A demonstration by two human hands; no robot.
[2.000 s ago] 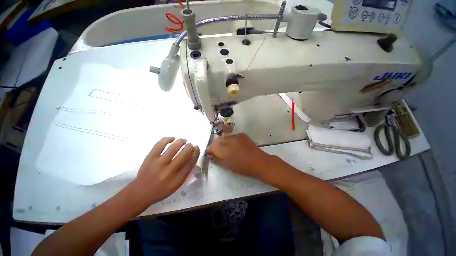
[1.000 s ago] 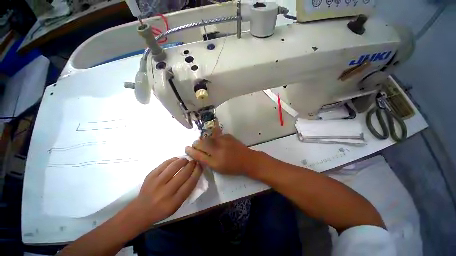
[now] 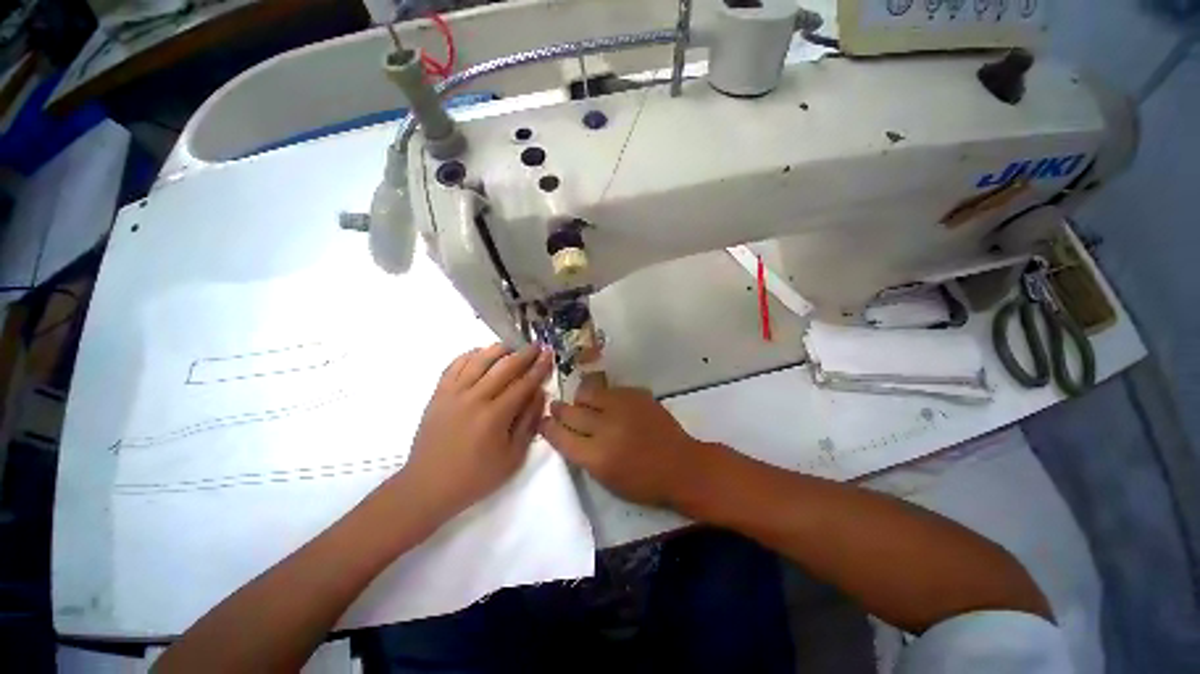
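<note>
A white garment panel (image 3: 263, 448) with double stitch lines and a narrow stitched rectangle lies on the table left of the needle. Its raw edge hangs over the table's front edge. My left hand (image 3: 480, 415) lies on the panel with fingertips close to the presser foot (image 3: 569, 345). My right hand (image 3: 625, 441) is just right of it, fingers pinching the panel's edge in front of the foot. The exact fold between my fingers is hidden.
The cream JUKI lockstitch machine (image 3: 790, 152) spans the back. Folded white pieces (image 3: 895, 356) with a metal tool lie right. Olive-handled scissors (image 3: 1044, 345) lie beyond them. A red stick (image 3: 763, 299) is on the bed. White cloth (image 3: 987, 527) hangs lower right.
The panel has shifted toward me and now hangs over the front edge. My left hand has moved forward and right, close to the foot. My right hand stays by the needle area.
</note>
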